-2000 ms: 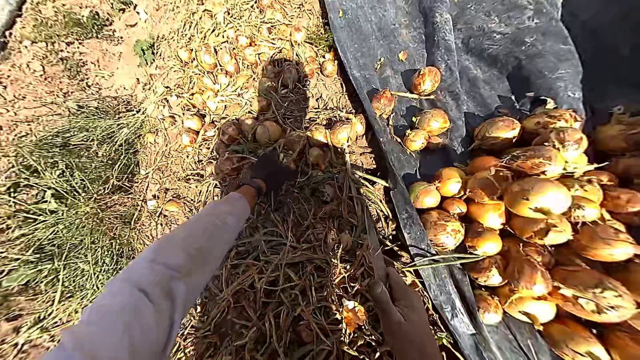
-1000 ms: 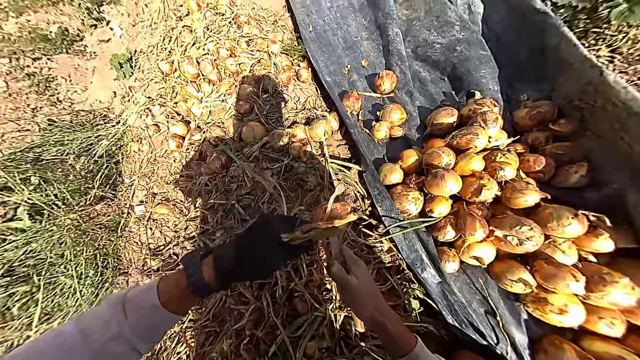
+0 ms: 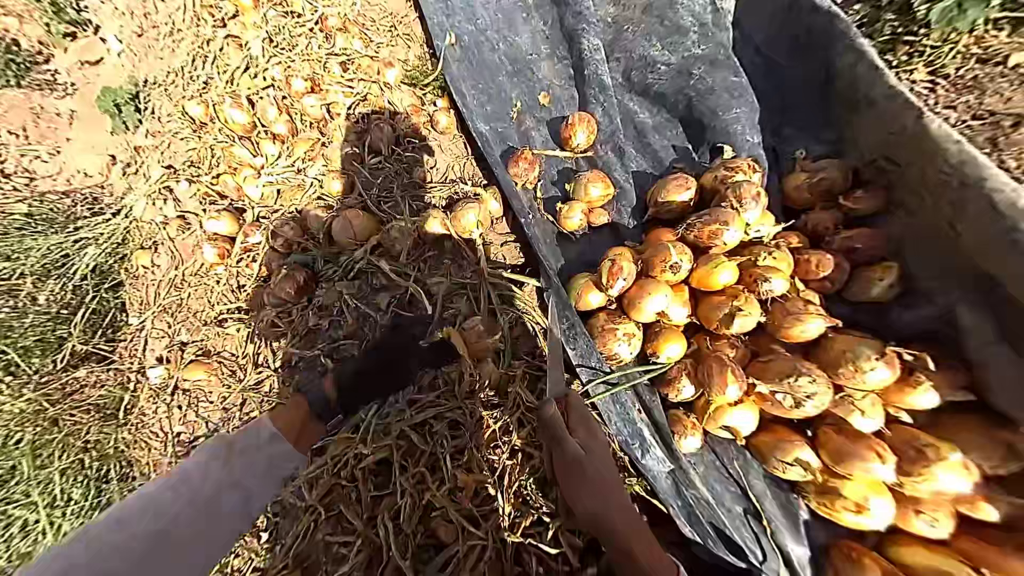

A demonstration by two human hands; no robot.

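My left hand [image 3: 388,364], in a dark glove, is low over the dried onion tops, its fingers around the dry top of an onion [image 3: 478,336] in shadow. My bare right hand [image 3: 580,456] is closed on the handle of a knife [image 3: 554,348], whose blade points up and away beside the edge of the dark plastic sheet [image 3: 672,56]. A large heap of onions [image 3: 788,384] lies on that sheet to the right, with several smaller onions [image 3: 592,190] apart from it farther up.
Cut, dry onion stalks [image 3: 400,488] cover the ground below my hands. More onions [image 3: 352,228] lie on the soil ahead and to the left. Green grass [image 3: 60,280] grows at the far left. The sheet's raised side [image 3: 920,144] runs along the right.
One second ago my hands were together at an onion with the knife; now they are apart. The left is lower over the stalks at another onion top, the right holds the knife upright.
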